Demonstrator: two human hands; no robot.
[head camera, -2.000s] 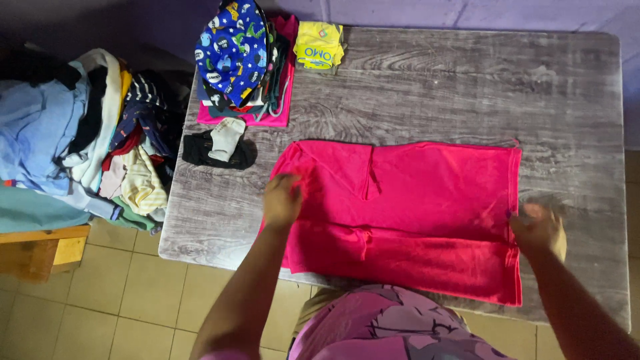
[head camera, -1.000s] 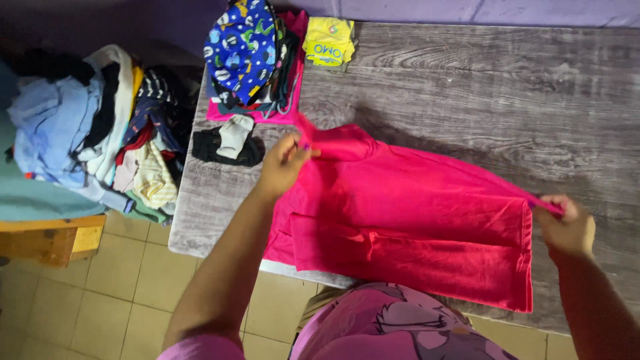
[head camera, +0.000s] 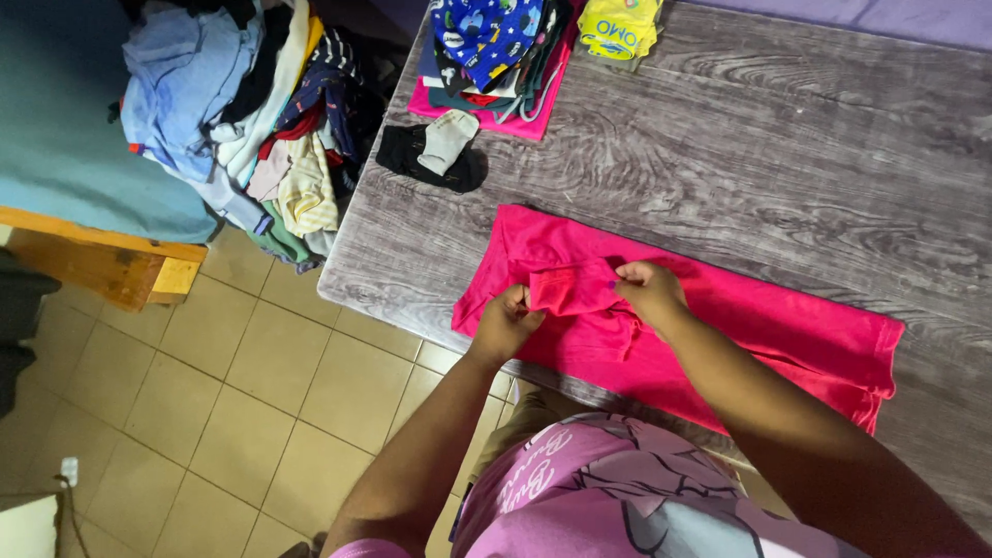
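Observation:
A bright pink garment (head camera: 697, 310), folded into a long strip, lies slantwise along the near edge of the grey wood-grain table (head camera: 744, 147). Near its left end, my left hand (head camera: 505, 319) pinches one edge of a small sleeve-like flap of the cloth. My right hand (head camera: 651, 293) pinches the other side of that flap, which is raised a little between them. Beyond the garment, a white sock-like item (head camera: 449, 141) rests on black folded cloth (head camera: 403, 151). The garment's underside is hidden.
Folded clothes topped by a blue patterned cloth (head camera: 492, 35) are stacked at the table's far left, beside a yellow Omo packet (head camera: 618, 29). Left of the table, a loose clothes heap (head camera: 186, 85) sits by a teal-covered surface (head camera: 70, 155) with a wooden frame (head camera: 116, 267). Floor tiles show below.
The pink garment has been folded over into a narrower strip. My right hand has moved from the garment's right end to near my left hand at its left end. The view has shifted left.

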